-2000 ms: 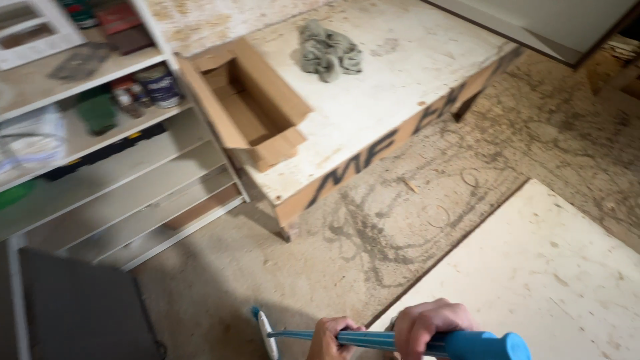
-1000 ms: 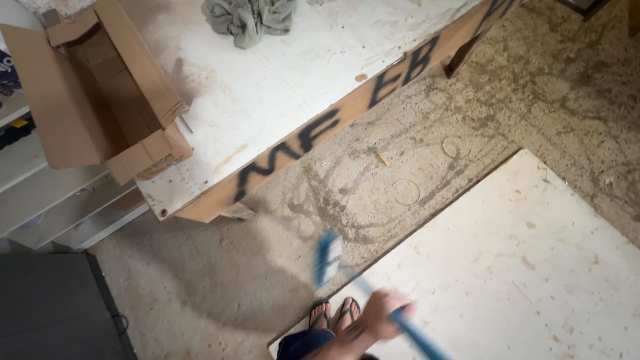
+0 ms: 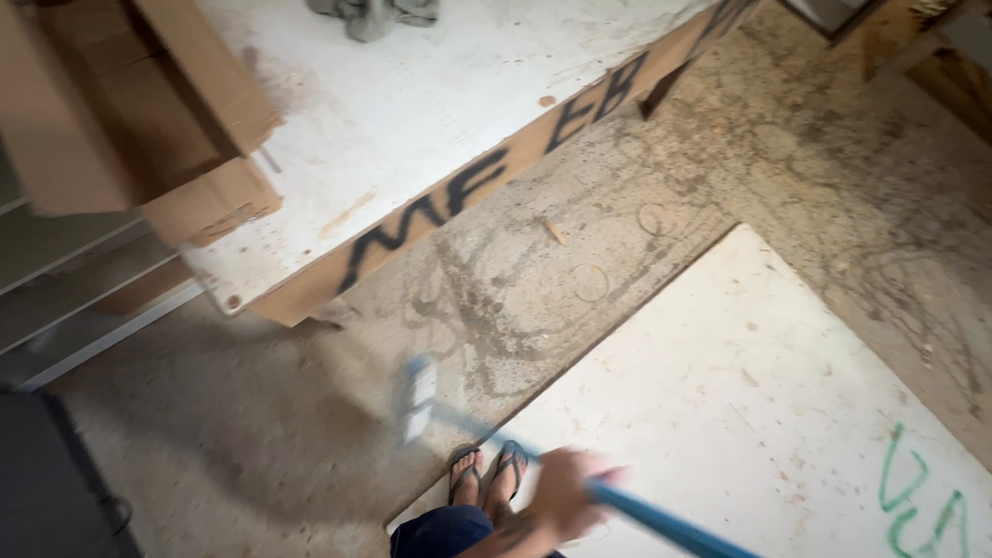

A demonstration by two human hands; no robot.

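Note:
My left hand (image 3: 572, 492) is closed around the blue handle (image 3: 666, 519) of a broom, low in the view. The handle runs down to the right out of view and up-left to a blurred blue and white broom head (image 3: 420, 399). That head is over the concrete floor (image 3: 256, 418), left of the corner of a white board; whether it touches the floor is unclear. My right hand is not in view. Dark dust or debris (image 3: 496, 333) lies on the floor between the board and the low table.
My sandalled feet (image 3: 487, 469) are at the near edge of the white board (image 3: 697, 387). A low white-topped table (image 3: 434, 101) bears an open cardboard box (image 3: 209, 198) and a grey cloth (image 3: 376, 17). Shelving (image 3: 101, 271) and a dark panel (image 3: 46, 473) are at left.
Two seconds ago both hands were in view on the broom; now only my left is. The broom head has swung left since one second ago. The view has tilted down since the first frame.

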